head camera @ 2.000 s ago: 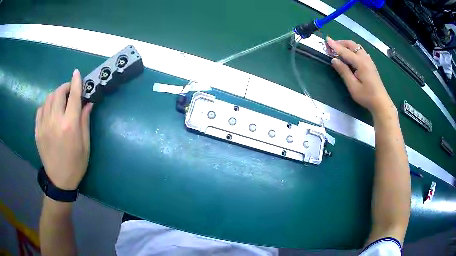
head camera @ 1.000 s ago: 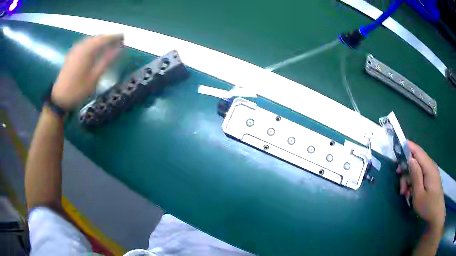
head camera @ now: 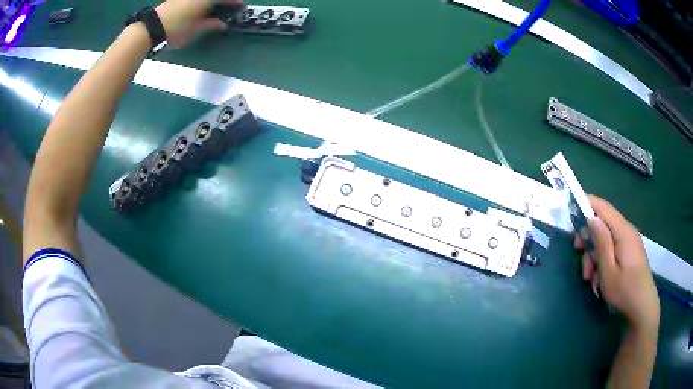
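Note:
My left hand (head camera: 199, 21) is at the top left on a grey bar with dark round sockets (head camera: 275, 19); its fingers are blurred over the bar's left end. My right hand (head camera: 619, 262) holds a long thin silver cover strip (head camera: 568, 186), tilted up to the left. The fixture base with its silver plate (head camera: 420, 215) lies in the middle, a row of small round holes on top, with a black fitting (head camera: 309, 171) at its left end. A thick grey housing bar (head camera: 182, 154) lies left of it, sockets facing up, touched by no hand.
A perforated bar (head camera: 600, 137) lies at the back right. A blue hose with a dark fitting (head camera: 486, 58) hangs from above, and thin clear tubing (head camera: 420, 90) runs from it towards the fixture. A white strip (head camera: 425, 158) crosses the green bench behind the fixture.
My left hand has left the nearer housing bar and reached up to the farther one. My right hand has come from the back to the right side, now with the strip in it. The view has shifted.

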